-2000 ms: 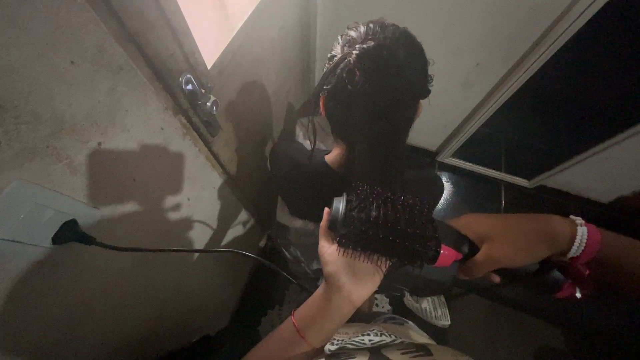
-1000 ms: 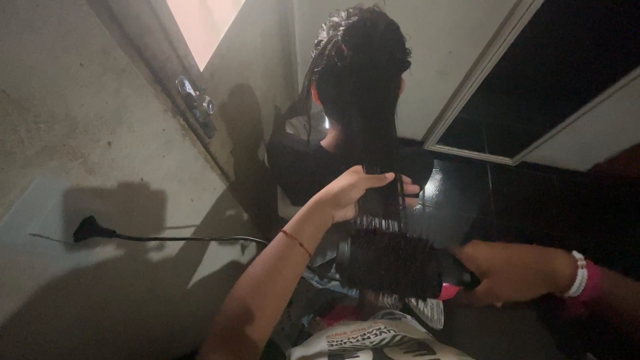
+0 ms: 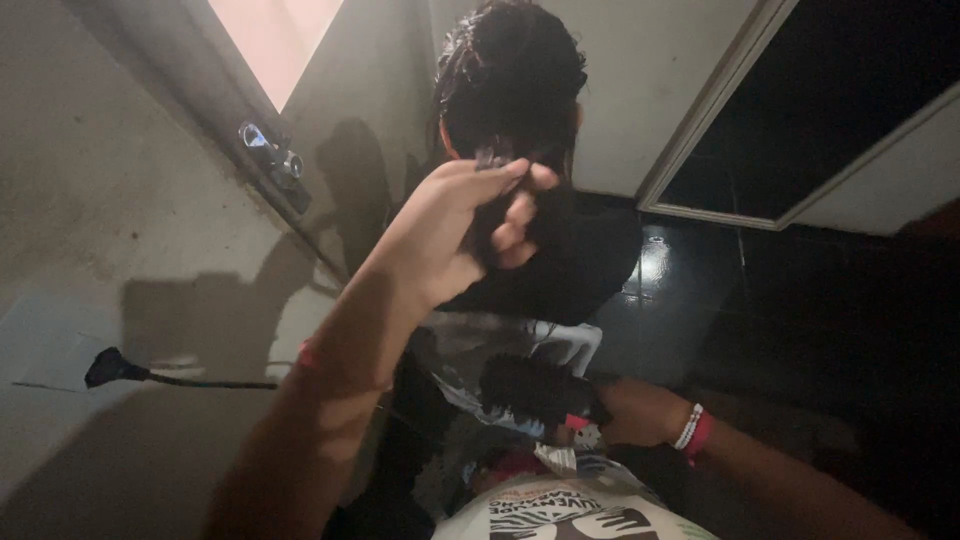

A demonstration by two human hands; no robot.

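Dark hair (image 3: 517, 82), gathered up on top, covers the head of a person in a black top (image 3: 577, 255) who faces away. My left hand (image 3: 487, 217) is raised at the back of that head, its fingers curled around a lock of dark hair that is blurred and partly hidden by the hand. Lower down, my right hand (image 3: 637, 412) grips the handle of a black hot-air hair brush (image 3: 532, 390) with a pink-red part near the handle. The brush lies in front of my body, apart from the hair.
A black plug (image 3: 112, 367) with its cord is in the wall outlet at left. A metal door handle (image 3: 270, 150) juts out at upper left. Below the person is a pale plastic chair (image 3: 577, 337). A white-framed dark panel (image 3: 712, 142) stands at right, above dark floor tiles (image 3: 675, 277).
My left hand has gone from the brush up to the back of the head. The brush in my right hand has dropped lower, away from the hair it was against.
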